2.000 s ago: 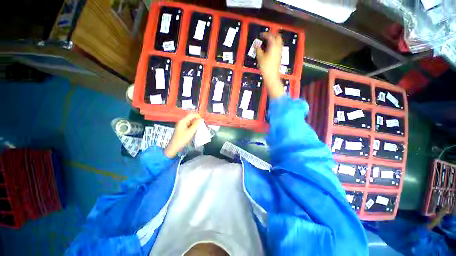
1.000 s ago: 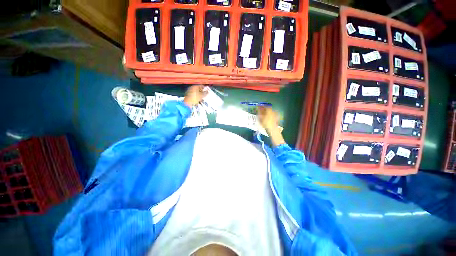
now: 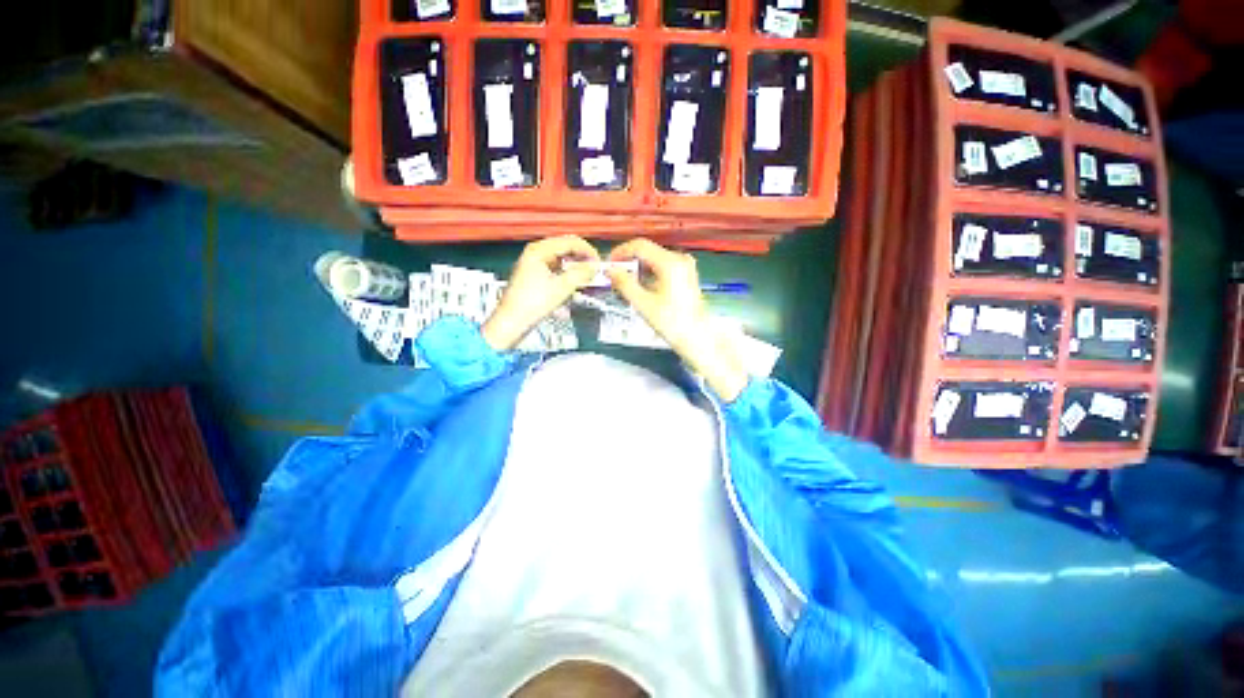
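My left hand [image 3: 546, 282] and my right hand [image 3: 662, 293] meet fingertip to fingertip over the bench, just below the tray. A small white label strip [image 3: 610, 276] is pinched between them. Printed label sheets [image 3: 457, 296] lie by my left hand, and another white sheet [image 3: 750, 351] lies partly under my right forearm. Ahead, the orange-red tray [image 3: 587, 203] tops a stack. Its near row holds black units [image 3: 596, 116], each with white labels. The far row is cut off by the picture's edge.
A label roll [image 3: 366, 278] lies left of the sheets, and a blue pen [image 3: 727, 288] right of my hands. A tall stack of labelled trays [image 3: 922, 273] stands at right. Another red stack [image 3: 116, 498] is at lower left. A wooden cabinet [image 3: 273, 62] is at upper left.
My right hand came down from the tray's far row to the bench, then moved left to meet my left hand at the strip. The view shifted, so the far row is now cut off.
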